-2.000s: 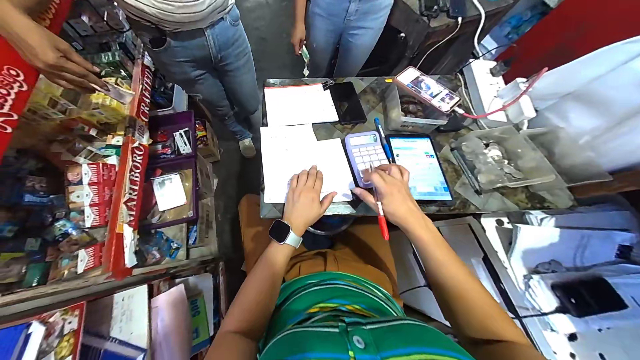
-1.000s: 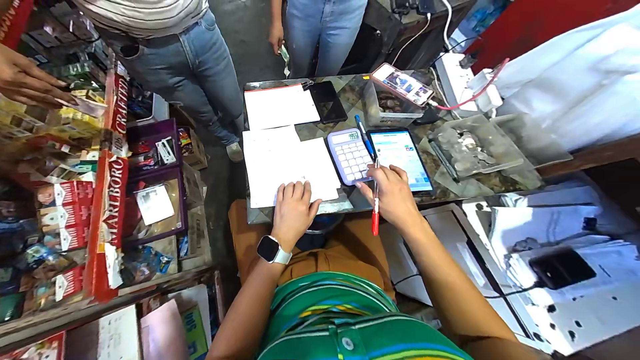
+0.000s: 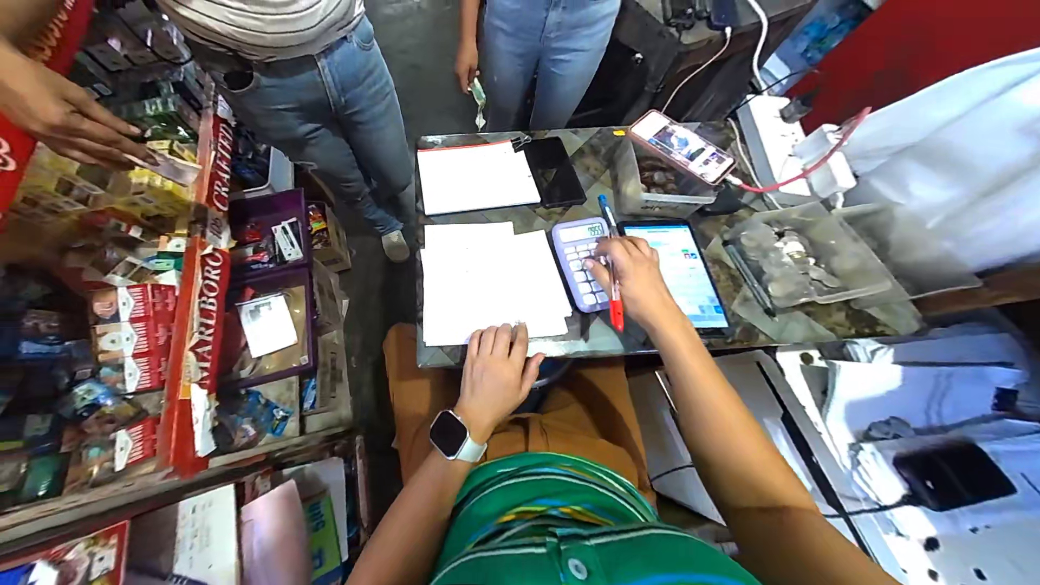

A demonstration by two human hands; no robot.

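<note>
My left hand (image 3: 496,370) lies flat with its fingertips on the lower edge of white paper sheets (image 3: 479,284), a smartwatch on its wrist. My right hand (image 3: 634,272) is over a lilac calculator (image 3: 578,272), its fingers at the keys, and holds a pen (image 3: 615,288) with a blue upper end and a red lower end. Right of the calculator lies a tablet (image 3: 686,272) with its screen lit, partly behind my right hand and wrist. Above the sheets are a pad of paper (image 3: 478,179) with a black binder clip and a dark phone or tablet (image 3: 555,171).
A plugged-in phone (image 3: 682,146) rests on a plastic container (image 3: 662,197). Coins lie in a clear plastic box (image 3: 812,260) near a power strip (image 3: 768,146). Two people stand beyond the table (image 3: 764,325), one holding a banknote (image 3: 478,101). Cigarette packs (image 3: 134,333) fill the left shelf.
My right hand, pen still in it, has moved up over the calculator's keys. The calculator has been turned slightly since the earliest frame.
</note>
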